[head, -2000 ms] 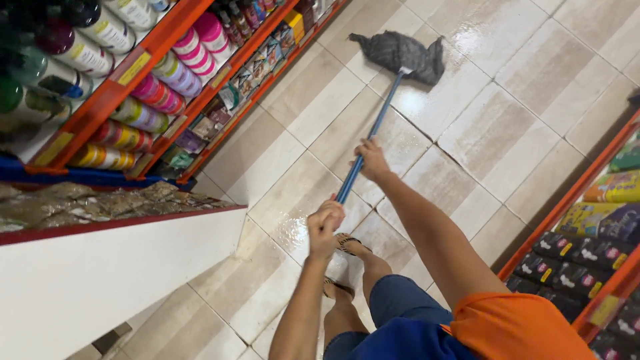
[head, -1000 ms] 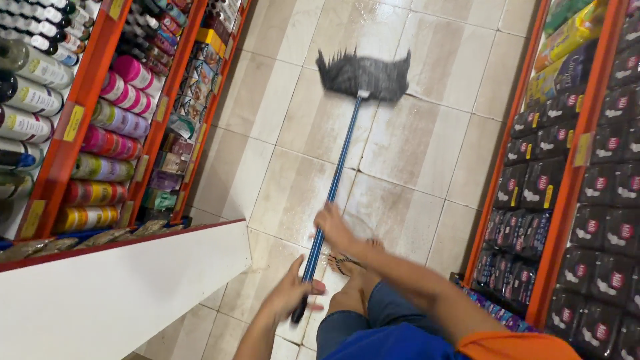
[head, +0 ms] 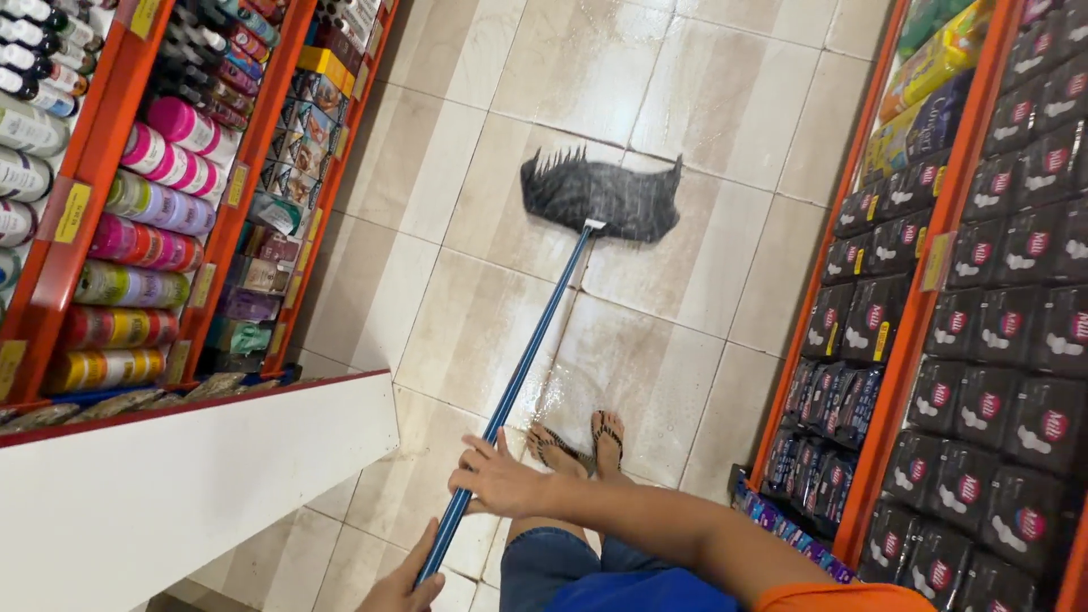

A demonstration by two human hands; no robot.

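Note:
A dark grey cloth (head: 603, 197) lies spread around the head of a blue-handled floor tool, against wet beige tiles (head: 654, 357). The blue pole (head: 537, 340) slants from the cloth down to my hands. My right hand (head: 495, 476) is around the pole just left of my sandalled feet, some fingers raised. Lower down, near the pole's end, my left hand (head: 408, 586) holds it between thumb and fingers; the frame's bottom edge cuts off part of this hand.
Orange-edged shelves (head: 81, 195) with bottles and jars run along the left. At lower left juts a white panel (head: 212, 476) with a red edge. Shelves of black packets (head: 986, 408) line the right side. My feet (head: 586, 442) stand in sandals on the tiles.
The cloth-covered head has moved across the floor, away from the left shelves, since one second ago. My left hand, spread beside the pole then, is now around it.

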